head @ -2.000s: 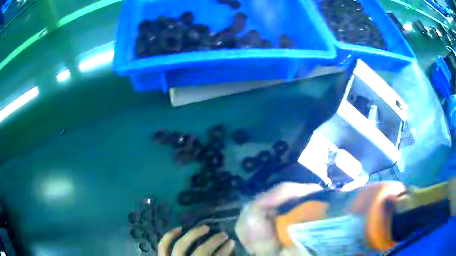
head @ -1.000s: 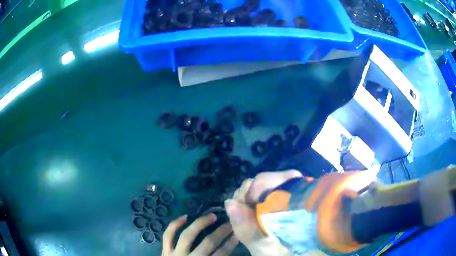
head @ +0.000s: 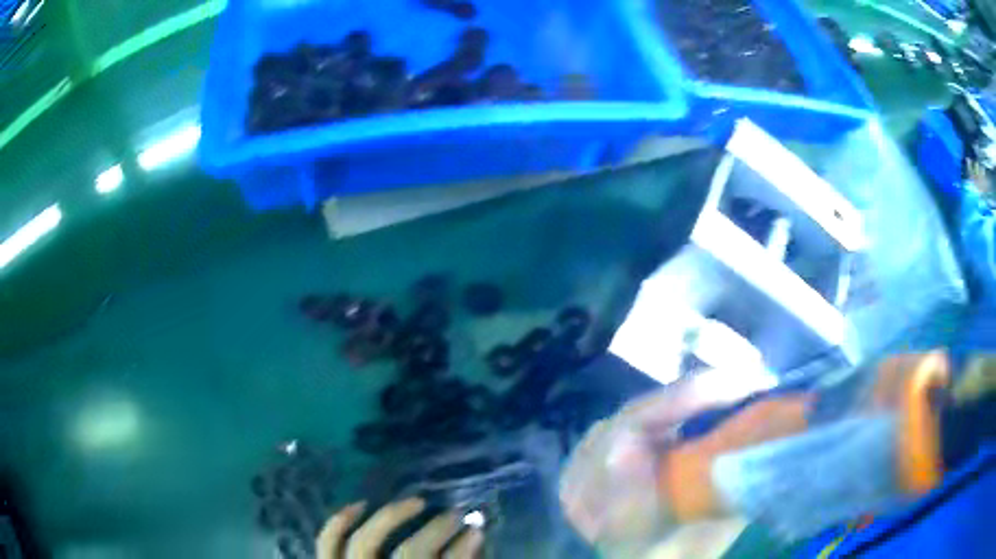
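Note:
My right hand [head: 628, 475] is shut on the orange-and-black electric screwdriver [head: 786, 453], its front end beside the white screw feeder [head: 781, 273]. The tip is not clear. My left hand [head: 399, 533], cut off by the bottom edge, has its fingers over a dark part, blurred; whether it grips it I cannot tell. A dark housing or fixture [head: 513, 497] with a shiny spot lies between my hands. A pile of small black rings [head: 421, 382] lies in front of the hands. Thinner rings [head: 293, 491] form a cluster left of my left hand.
A blue bin [head: 437, 129] with black rings stands at the back, above a white board [head: 437, 205]. A second blue bin [head: 786, 96] with small dark parts stands to its right. The green surface [head: 164, 349] reflects lights. Blue clothing shows at the right edge.
The screwdriver and my right hand have moved right, away from my left hand and up to the feeder. The view has shifted, and the dark part between the hands is more exposed.

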